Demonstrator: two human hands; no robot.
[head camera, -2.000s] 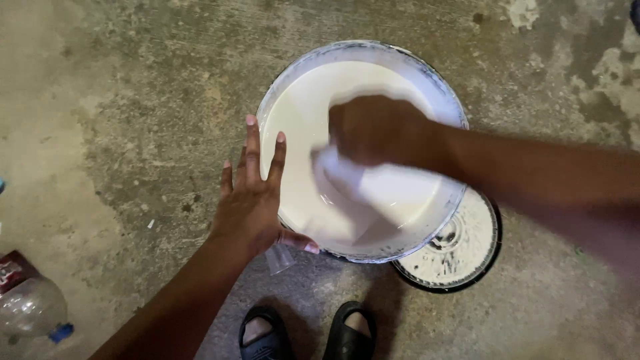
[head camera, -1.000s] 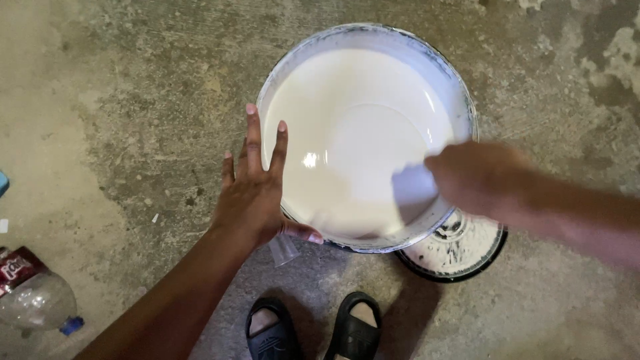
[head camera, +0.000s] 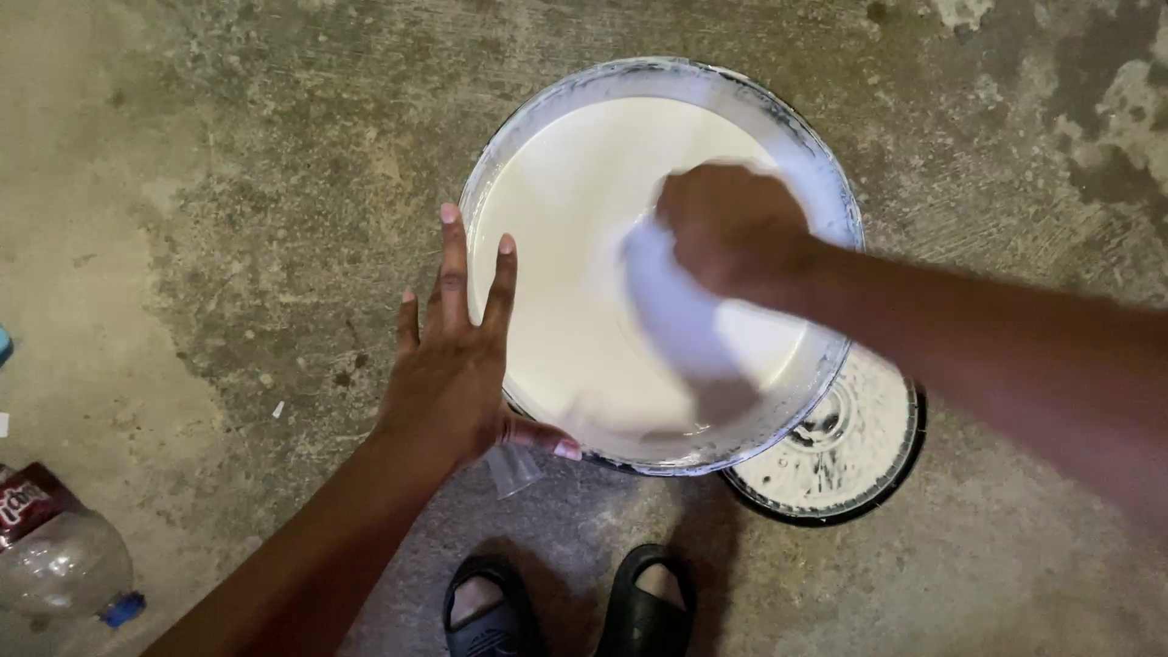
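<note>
A round bucket (head camera: 832, 214) stands on the floor, nearly full of white liquid that looks like paint (head camera: 566, 246); its rim is smeared. My left hand (head camera: 447, 374) rests spread on the left rim, two fingers reaching over the edge and the thumb along the front, gripping nothing. Above the liquid, right of the middle, my right hand (head camera: 735, 228) is closed around a whitish stirring tool (head camera: 680, 301), blurred by motion, its lower end at or in the liquid. The exact kind of tool cannot be told. A paint-smeared round lid (head camera: 821, 465) lies partly under the bucket's lower right side.
A clear plastic cup (head camera: 514, 470) is on the floor below my left hand. A clear plastic bottle (head camera: 68, 561) with a blue cap and red label lies at the lower left. My feet in black slides (head camera: 646, 602) are near the bucket. The floor is stained concrete (head camera: 274, 182).
My right hand, over the bucket's right rim a second ago, is now further in over the liquid, with the tool still in it. My left hand has stayed on the left rim.
</note>
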